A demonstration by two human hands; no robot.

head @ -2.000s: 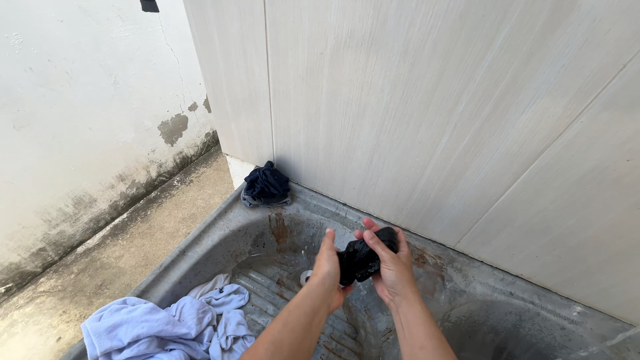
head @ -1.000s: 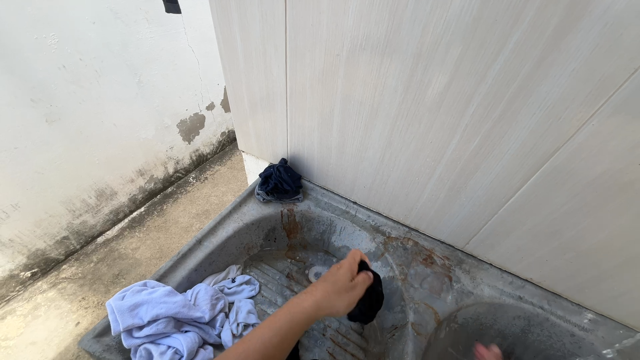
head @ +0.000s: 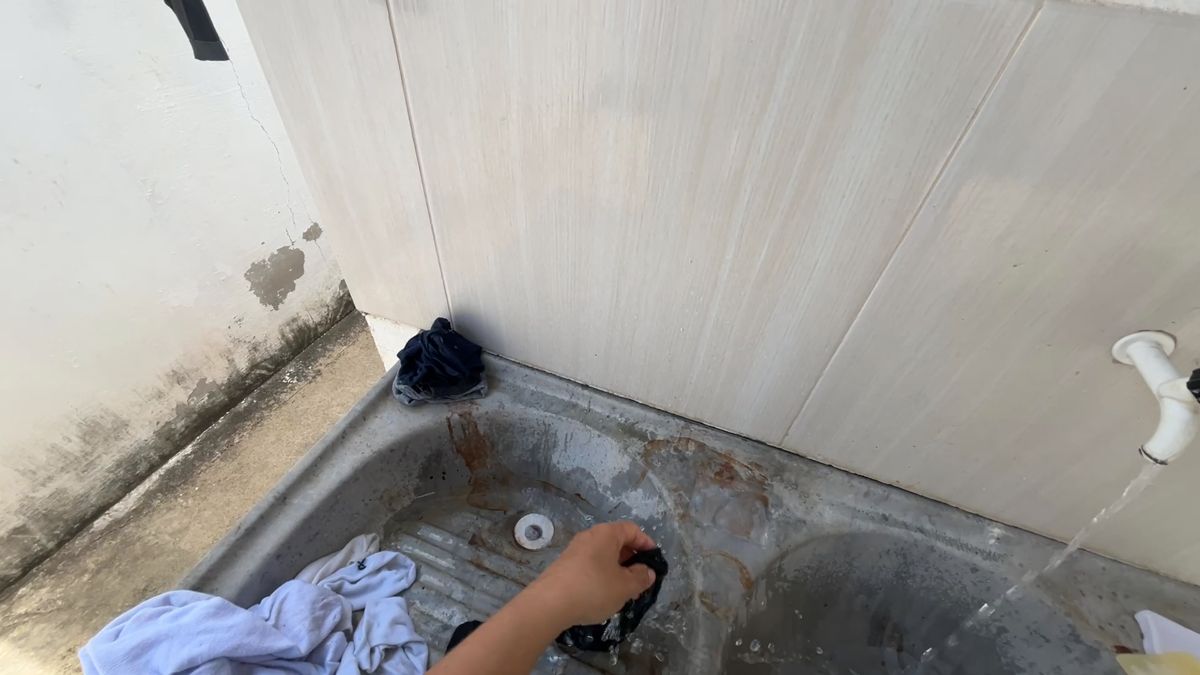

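My left hand (head: 600, 574) pinches a wet black cloth (head: 637, 609) over the ribbed basin on the left. Part of another dark cloth (head: 461, 634) shows beside my forearm. My right hand is out of view. Light blue and white cloth (head: 281, 628) lies heaped at the left of the ribbed basin. On the back left corner of the sink rests a bunched navy cloth (head: 441, 364). Water runs from a white tap (head: 1165, 398) into the right basin (head: 844, 600), with drops splashing about.
A grey concrete double sink (head: 309, 478) with rust stains stands against a panelled wall (head: 656, 206). A white drain fitting (head: 533, 531) sits in the ribbed basin. At the lower right edge is a white and yellow item (head: 1167, 637). Concrete floor (head: 234, 450) runs along the left.
Two seconds ago both hands held the black cloth; now only my left hand does. My right hand has left the view. The view has shifted right, bringing in the running tap.
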